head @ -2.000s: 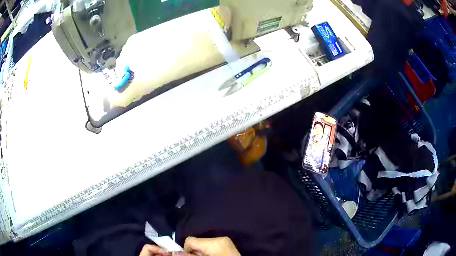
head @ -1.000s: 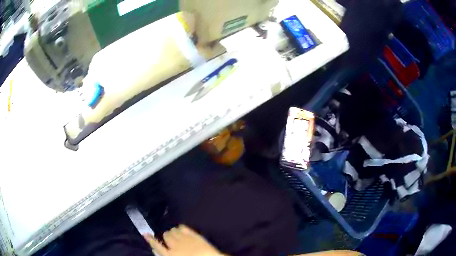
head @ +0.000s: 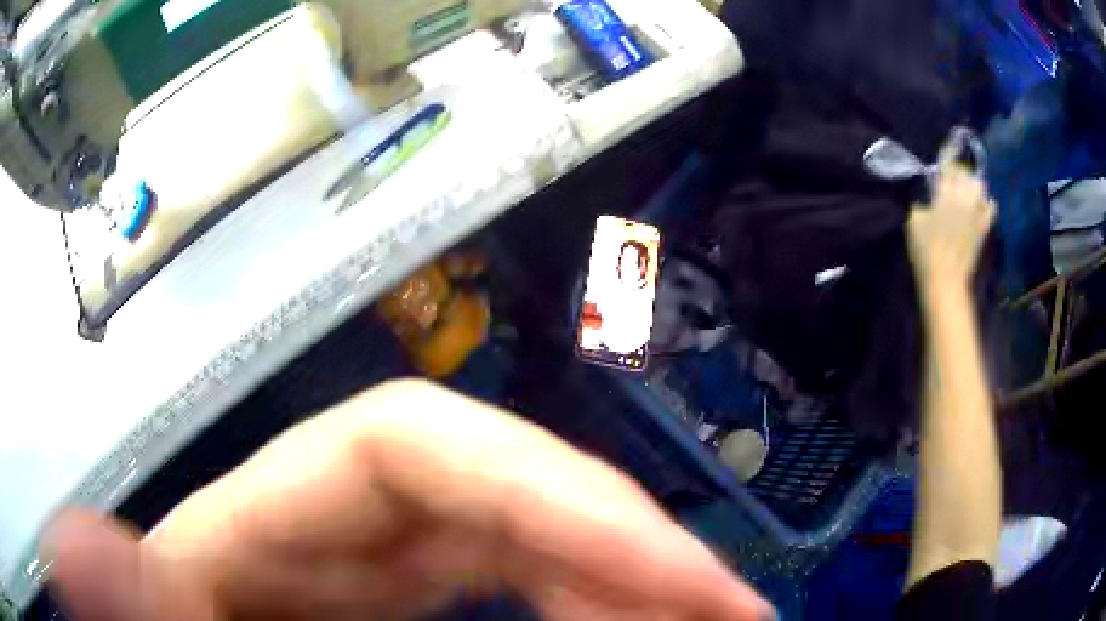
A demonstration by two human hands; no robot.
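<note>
My right hand (head: 952, 218) is at the upper right with the arm stretched out. Its fingers are closed on a dark garment (head: 813, 231) with whitish parts by the fingertips. The cloth hangs over the crate and hides much of it. A small white piece (head: 831, 275) shows on the dark cloth. My left hand (head: 400, 510) is large, blurred and close to the camera at the bottom, cut off by the edge. Its fingers are spread and nothing shows in it.
The sewing machine (head: 279, 61) and white table (head: 182, 328) are at the left. Snips (head: 388, 155) and a blue box (head: 600, 39) lie on the table. A lit phone (head: 620, 291) stands by the blue crate (head: 728, 503). An orange-brown object (head: 443, 322) is under the table edge.
The view has swung right. My right hand has moved from the lap area to the upper right, and dark cloth now covers the striped pieces. My left hand has come close to the camera.
</note>
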